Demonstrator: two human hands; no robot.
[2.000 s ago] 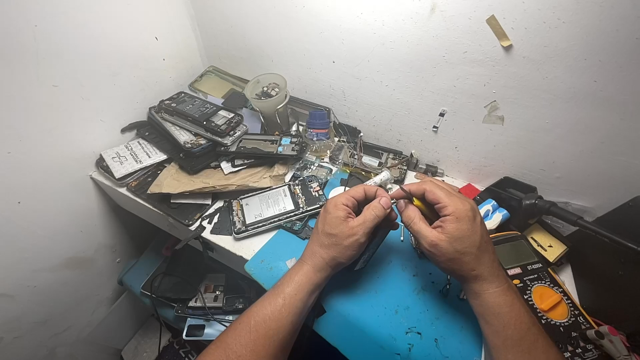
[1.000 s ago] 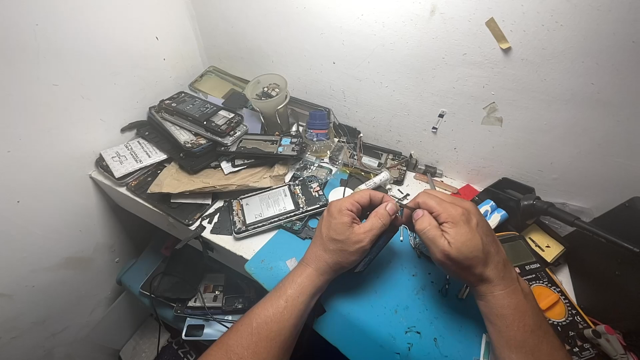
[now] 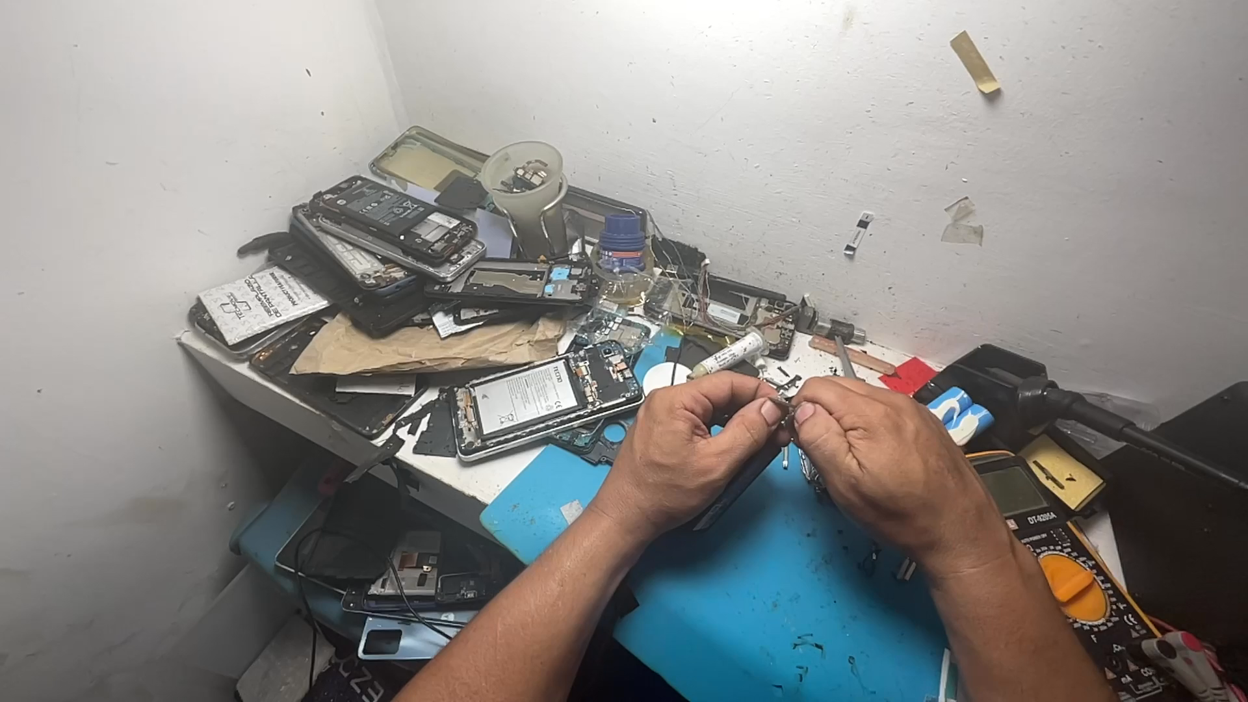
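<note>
My left hand [image 3: 697, 444] and my right hand [image 3: 882, 458] meet fingertip to fingertip above a blue work mat [image 3: 741, 604]. Thumb and forefinger of each pinch a tiny dark part [image 3: 786, 409], too small and covered to name. Beneath my left hand a dark, flat, phone-like piece [image 3: 736, 487] shows in part; whether that hand also holds it cannot be told. To the left lies an opened smartphone [image 3: 546, 400] with its battery and boards bare. A white tube [image 3: 728, 355] bearing writing rests just behind my hands.
Phone parts [image 3: 390, 219] are stacked at the back left, beside brown paper [image 3: 429, 349]. A plastic cup [image 3: 526, 190] of small parts and a blue-capped bottle [image 3: 622, 244] stand behind. On the right are a multimeter [image 3: 1068, 585] and a black cable [image 3: 1131, 424]. More phone parts [image 3: 419, 575] lie below the table's left edge.
The yellow-handled thing seen at my right hand two seconds ago no longer shows. My hands stay close together, and the white tube is now less covered by them.
</note>
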